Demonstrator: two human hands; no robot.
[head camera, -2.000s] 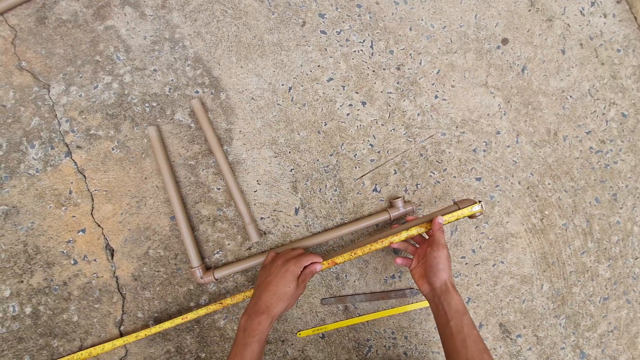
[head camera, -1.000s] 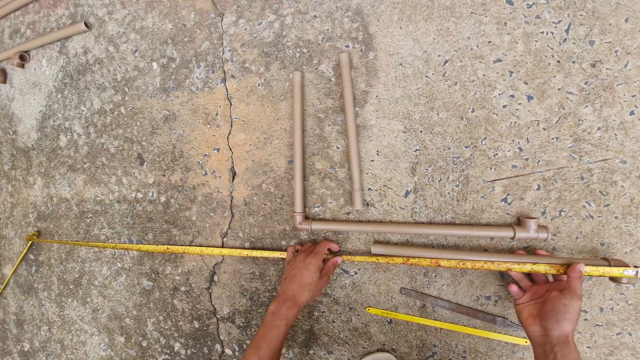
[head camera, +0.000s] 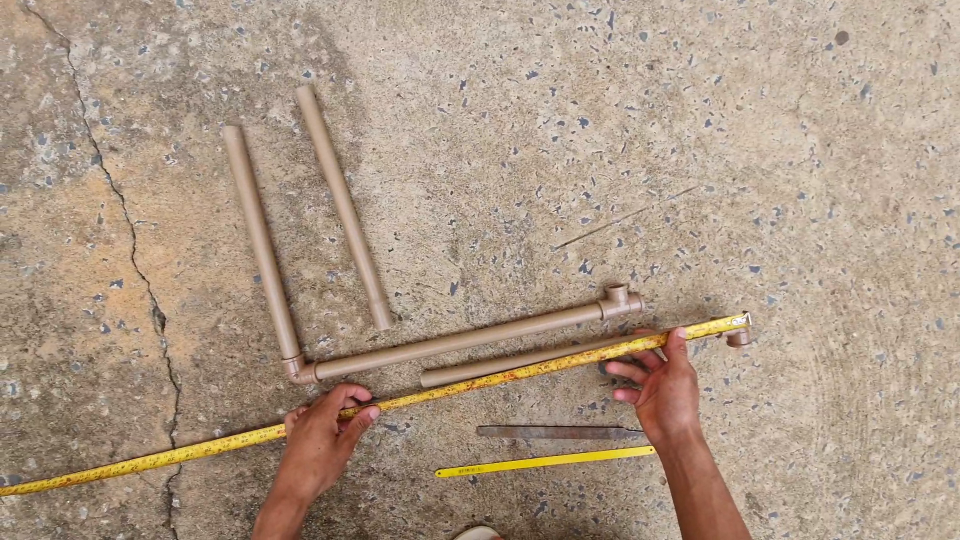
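A worn yellow tape measure blade (head camera: 510, 374) runs from the left edge up to the right. My left hand (head camera: 322, 435) pinches it left of centre. My right hand (head camera: 661, 382) holds it near its metal end hook, with the thumb on the blade, along a brown plastic pipe (head camera: 480, 367). An elbow fitting (head camera: 739, 337) shows under the tape's end. Just above lies a longer brown pipe (head camera: 465, 343) with a tee fitting (head camera: 619, 300) at its right end. An elbow (head camera: 298, 370) joins its left end to an upright pipe (head camera: 259, 240).
A separate brown pipe (head camera: 345, 210) lies between the joined pipes. Below the tape are a flat metal file (head camera: 555, 433) and a yellow hacksaw blade (head camera: 544, 461). A thin stick or wire (head camera: 626, 218) lies on the cracked concrete floor (head camera: 825, 225). Part of a shoe shows at the bottom edge.
The view has swung right again after turning left. My left hand now holds the tape farther from the short pipe's left end than a second ago. The tape stays in both hands.
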